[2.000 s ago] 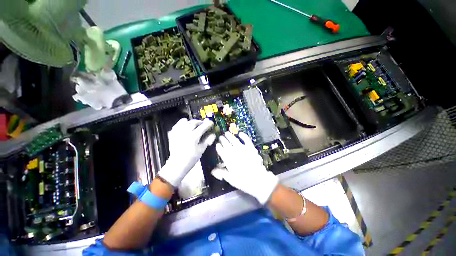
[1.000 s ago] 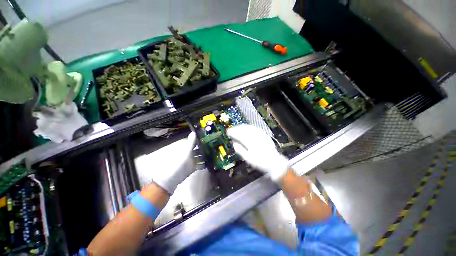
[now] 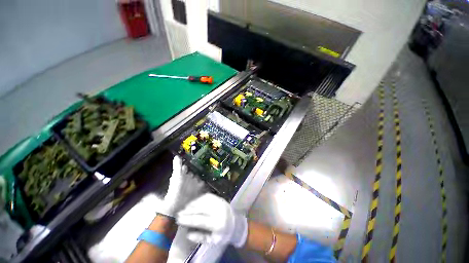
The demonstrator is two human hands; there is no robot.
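A populated green circuit board (image 3: 218, 151) sits in its black carrier on the conveyor, with yellow blocks and a pale grey ribbed bar (image 3: 229, 125). My left hand (image 3: 180, 190), in a white glove with a light blue band at the wrist, is at the carrier's near-left edge, fingers pointing up; whether it touches the carrier is unclear. My right hand (image 3: 213, 220), gloved, is below the board over the near rail, partly overlapping my left hand. Its fingers look curled, with nothing visible in them. A second board (image 3: 259, 104) in a carrier lies just beyond the first.
Two black bins of olive pieces (image 3: 105, 134) (image 3: 45, 180) stand left of the conveyor. A screwdriver (image 3: 200, 79) lies on the green mat (image 3: 154, 100). The far rail (image 3: 190, 111) and near rail (image 3: 275, 149) lead to a dark machine opening (image 3: 277, 51). Wire mesh (image 3: 319, 123) is at the right.
The view has swung right towards the machine. The board has moved along the conveyor, close to the second one. My right hand has left the board and come back beside my left hand.
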